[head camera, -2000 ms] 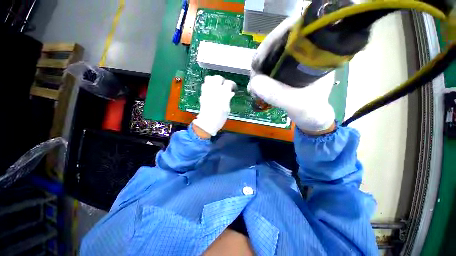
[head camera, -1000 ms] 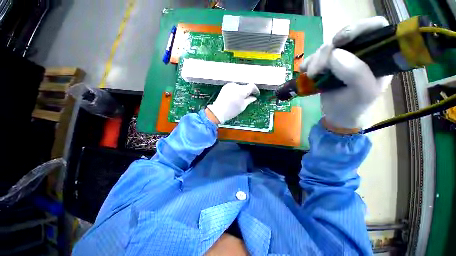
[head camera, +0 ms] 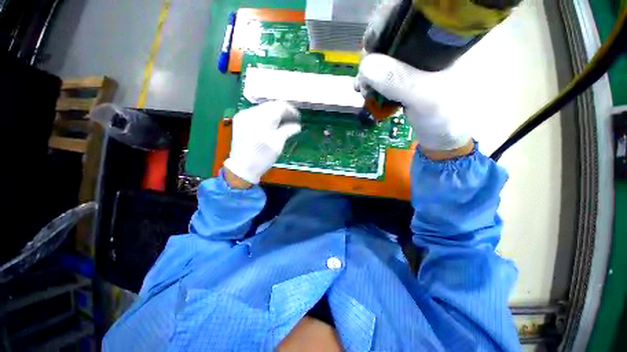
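Note:
A green circuit board (head camera: 330, 148) lies on the orange-brown fixture (head camera: 313, 181). A long white-silver heatsink (head camera: 302, 87) crosses it. A grey finned heatsink (head camera: 337, 31) with a yellow strip under it stands at the far side. My right hand (head camera: 419, 93), in a white glove, grips the black electric screwdriver (head camera: 427, 38); its orange-ringed tip end is low over the board, just below the long heatsink's right end. My left hand (head camera: 265, 136), gloved, is over the board's left part with fingers curled near the long heatsink. Whether its fingertips hold a small part cannot be seen.
A blue and white marker pen (head camera: 225, 47) lies at the fixture's far left. A black bin (head camera: 148, 227) with a red-orange item (head camera: 156, 170) and shiny screws (head camera: 187, 184) is at left, a clear plastic bag by it. The screwdriver cable (head camera: 550, 113) hangs over the pale conveyor (head camera: 526, 179) at right.
Since one second ago my left hand has moved left along the long heatsink. My right hand has tilted the screwdriver more upright and brought it left over the board. The board appears higher in view.

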